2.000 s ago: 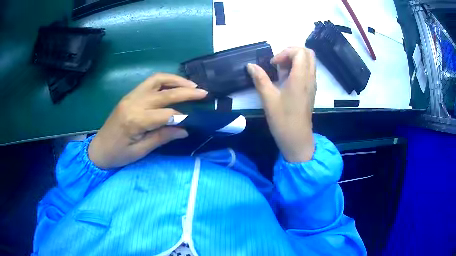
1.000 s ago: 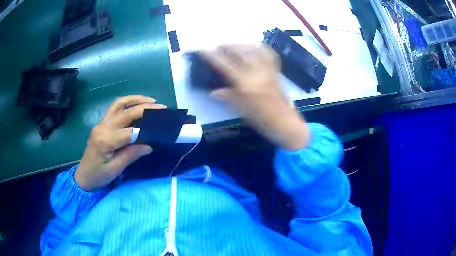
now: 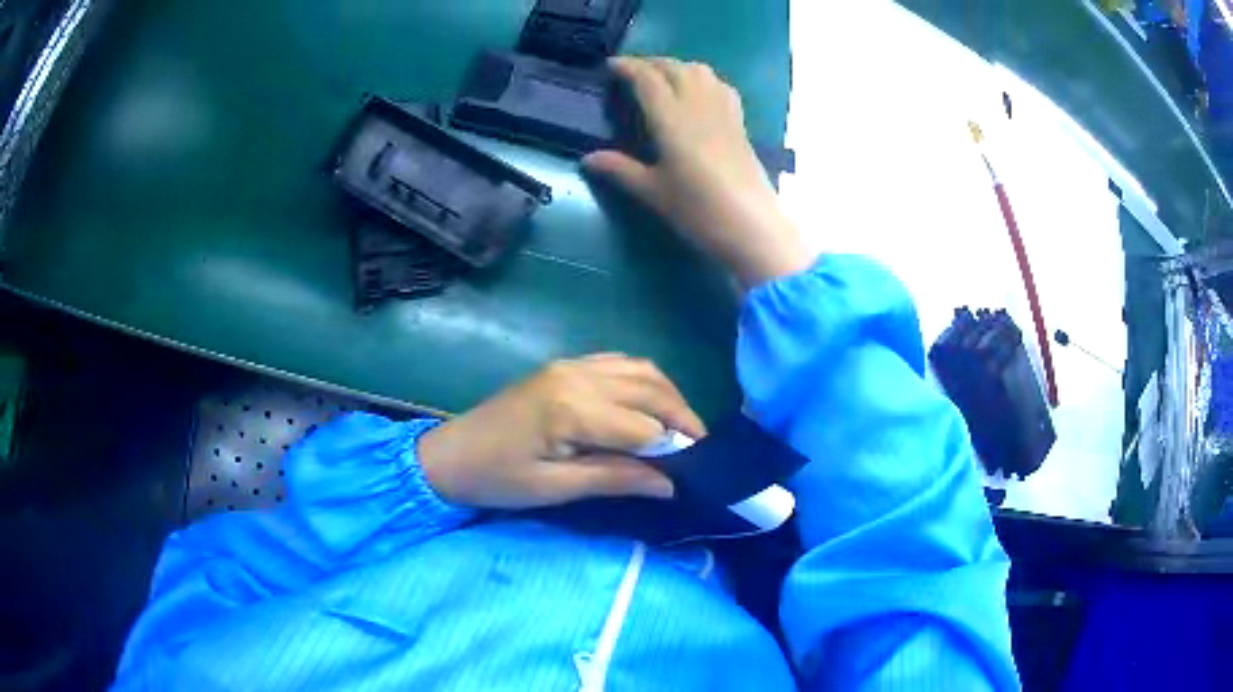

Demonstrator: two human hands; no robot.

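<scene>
My right hand [image 3: 700, 162] is at the back of the green mat, thumb and fingers around the right end of a black plastic housing [image 3: 541, 100]. That housing lies against another black housing [image 3: 582, 25] behind it. My left hand [image 3: 561, 430] is near my body and pinches a white backing sheet with black adhesive material [image 3: 737, 466] on it. An open black housing [image 3: 436, 183], ribs showing inside, lies tilted on top of another dark piece [image 3: 392, 262] on the mat.
The green mat [image 3: 203, 162] covers the left. White paper [image 3: 879, 162] covers the right. On it lie a red-handled brush [image 3: 1024, 264] and stacked black housings [image 3: 997, 392]. Wire-like, plastic-wrapped shelving [image 3: 1190, 406] stands at the right edge. A perforated metal surface [image 3: 250, 453] shows below the bench edge.
My right hand has moved the housing left from the white paper to the green mat. My left hand still holds the backing sheet. The camera view has turned left.
</scene>
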